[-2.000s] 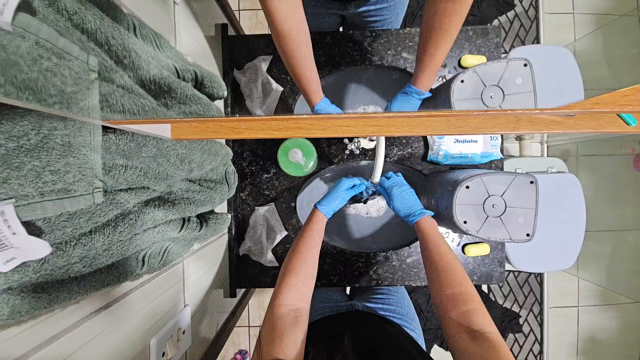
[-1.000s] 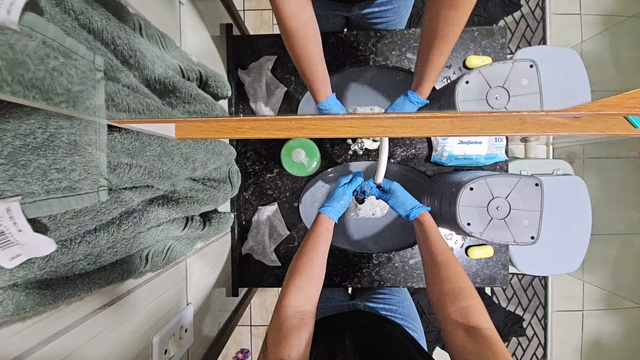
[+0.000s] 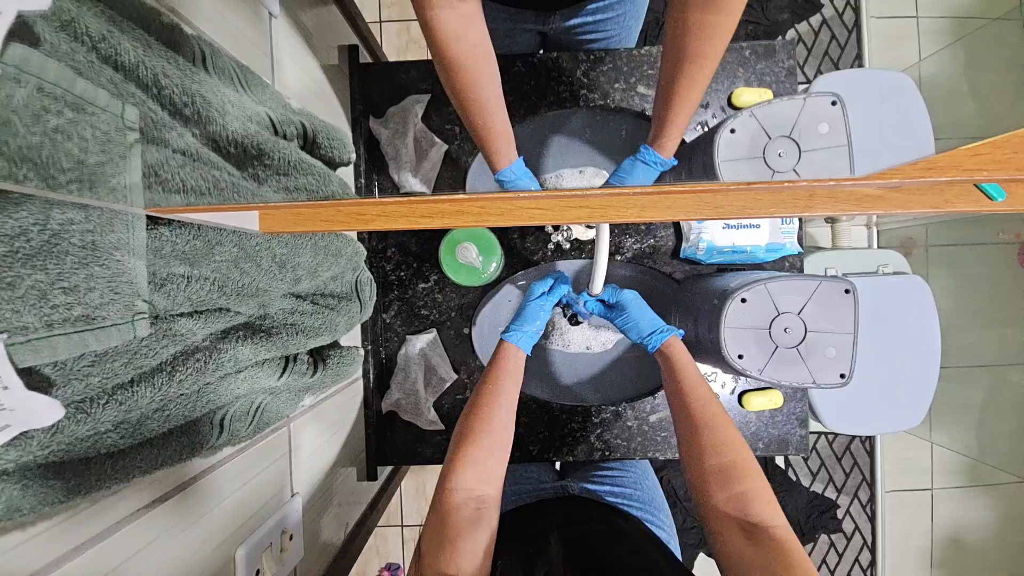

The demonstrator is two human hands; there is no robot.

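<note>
My left hand (image 3: pixel 538 310) and my right hand (image 3: pixel 632 314), both in blue rubber gloves, are together over the grey oval sink basin (image 3: pixel 592 384). Between their fingers is a small bluish item with a dark part, too small to make out; both hands appear to pinch it. The white faucet spout (image 3: pixel 599 260) comes down just above the fingers of my right hand. White suds (image 3: pixel 584 334) lie in the basin below the hands.
On the black stone counter (image 3: pixel 600 436) are a green-lidded container (image 3: pixel 471 257), a crumpled wipe (image 3: pixel 420 380), a wipes pack (image 3: pixel 740 240), a yellow soap bar (image 3: pixel 761 399) and an upturned grey bin (image 3: pixel 788 330). Green towels (image 3: pixel 264 320) hang left. A wood-edged mirror (image 3: pixel 600 204) crosses above.
My hands stay together under the spout, with small shifts of the fingers. The counter items have not moved.
</note>
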